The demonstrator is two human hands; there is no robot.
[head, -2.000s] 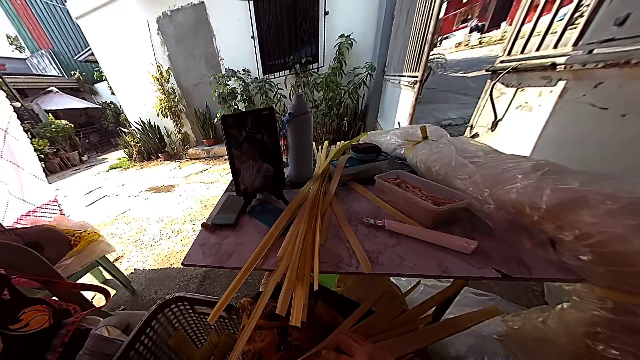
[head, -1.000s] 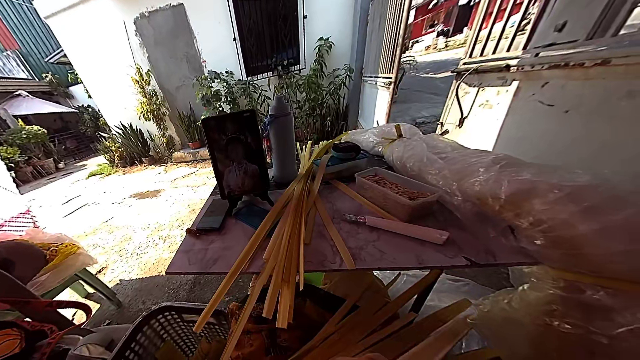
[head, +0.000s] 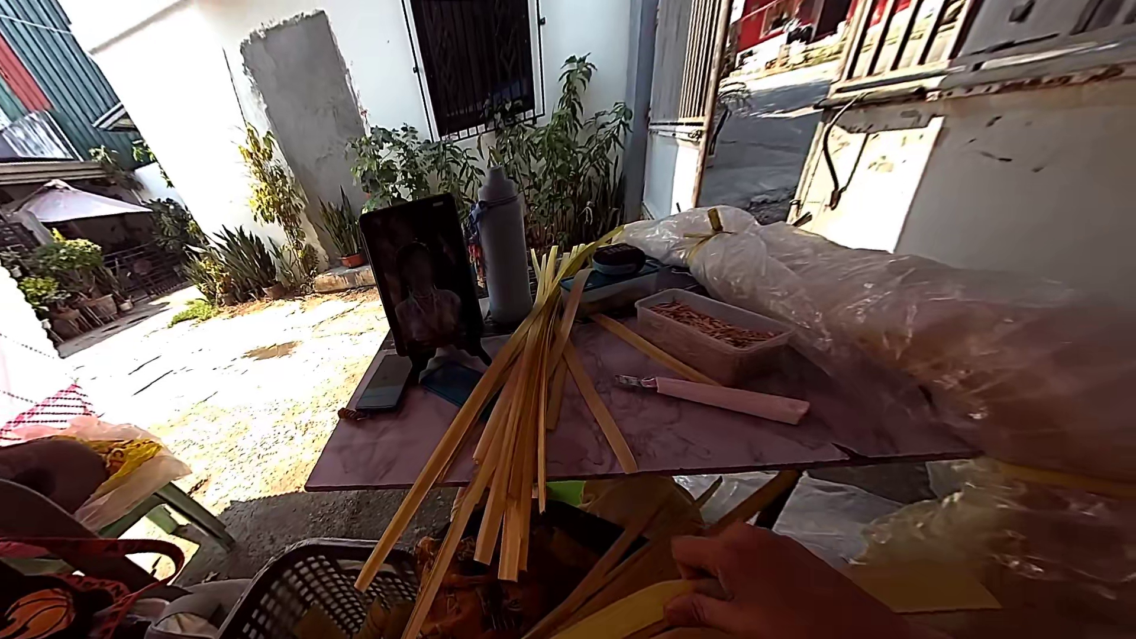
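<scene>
My right hand [head: 754, 586] is low in the view, right of centre, its fingers curled around flat yellowish plant strips [head: 635, 612]. My left hand is not visible. Above and left of the right hand, a bundle of long pale strips [head: 506, 426] lies across the marbled table [head: 737, 448] and hangs over its front edge. A tool with a pink handle [head: 732, 399] and a metal tip rests on the table. Behind it stands a plastic tub [head: 714, 342] of small reddish-brown pieces.
A tablet [head: 422, 275] on a stand, a phone [head: 383, 382] and a grey bottle [head: 504, 248] are on the table's left. Plastic-wrapped bundles [head: 887, 311] line the right side. Below is a black plastic basket [head: 319, 586]; a green stool [head: 177, 515] is at left.
My right hand has come plainly into view at the bottom, on the strips, where one second ago it was not visible. The bundle on the table keeps its place.
</scene>
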